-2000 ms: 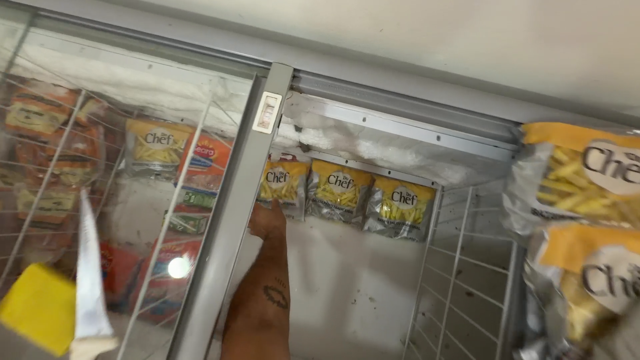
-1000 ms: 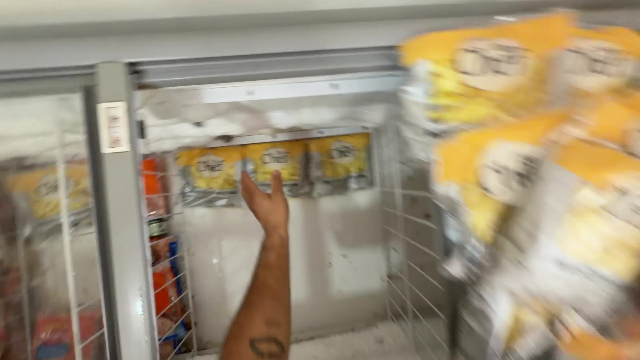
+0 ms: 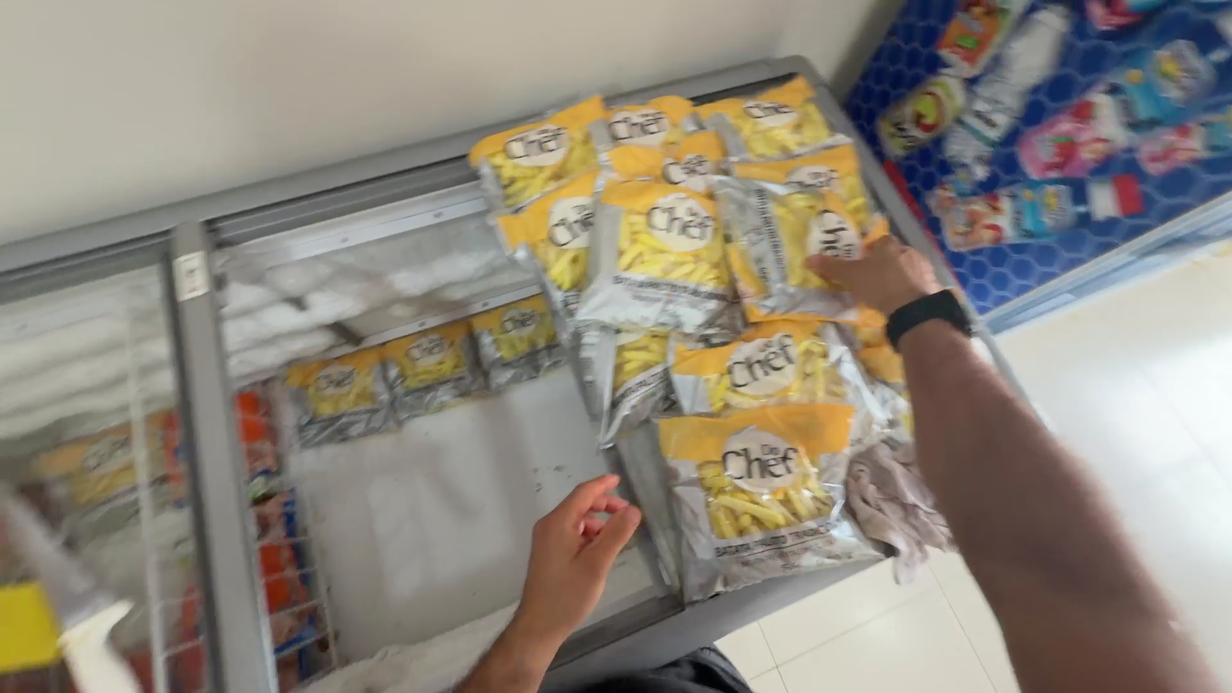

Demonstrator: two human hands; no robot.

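Note:
My right hand (image 3: 881, 277), with a black band on its wrist, grips the edge of a bag of frozen fries (image 3: 794, 245) lying sideways on the pile. Several more yellow and silver bags of fries are heaped on the chest freezer's right side, one at the near edge (image 3: 765, 496). My left hand (image 3: 582, 539) hangs over the freezer's open part, its fingers loosely curled and holding nothing. A row of bags (image 3: 428, 364) stands against the freezer's back wall.
A grey frame bar (image 3: 217, 443) divides the freezer, with orange packs (image 3: 279, 549) beside it. A knife (image 3: 72, 587) and a yellow object (image 3: 24, 626) are at left. A crumpled cloth (image 3: 895, 496) lies by the near bags. A blue panel with product pictures (image 3: 1059, 125) stands at right.
My left hand has drawn back from the row of bags at the back wall. My right hand has come into view on a bag of the pile. The view has swung right.

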